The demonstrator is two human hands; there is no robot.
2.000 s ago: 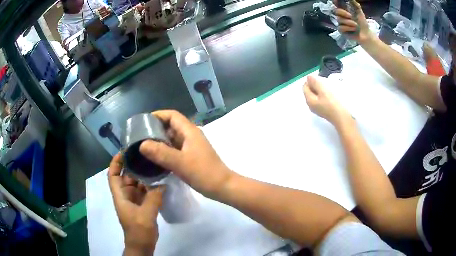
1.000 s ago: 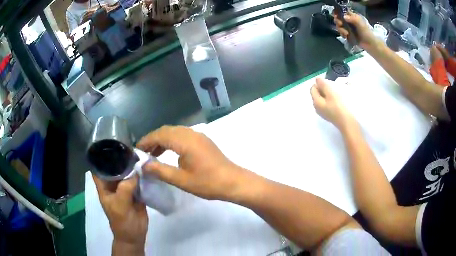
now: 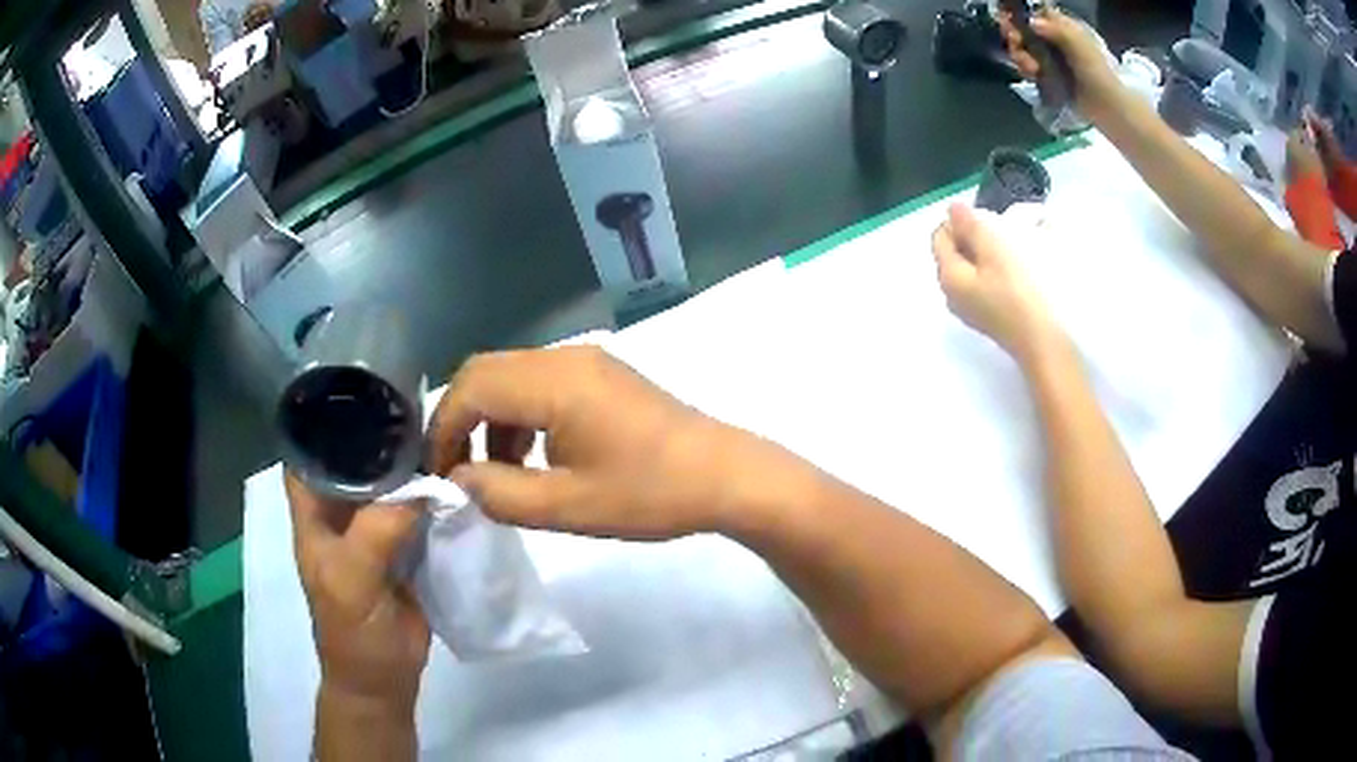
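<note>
A handheld blower (image 3: 351, 423) with a dark grey round barrel is held up at the left, its dark opening towards me. My left hand (image 3: 357, 596) is below the barrel and grips the blower; the handle is hidden by the hand and a whitish plastic sleeve (image 3: 488, 588). The sleeve hangs down to the right of the handle. My right hand (image 3: 573, 447) pinches the top of the sleeve beside the barrel with thumb and fingers. Both hands are bare.
An open-topped retail box (image 3: 637, 231) stands upright on the dark conveyor (image 3: 759, 164); another (image 3: 268, 268) is behind the blower. At right, a neighbour's arms (image 3: 1079, 447) reach over the white bench sheet (image 3: 893, 402), handling blowers. One blower (image 3: 863, 42) stands on the conveyor.
My right hand has moved from the barrel opening to the sleeve beside it. The blower has moved left, and the sleeve hangs more open and flat below my right hand.
</note>
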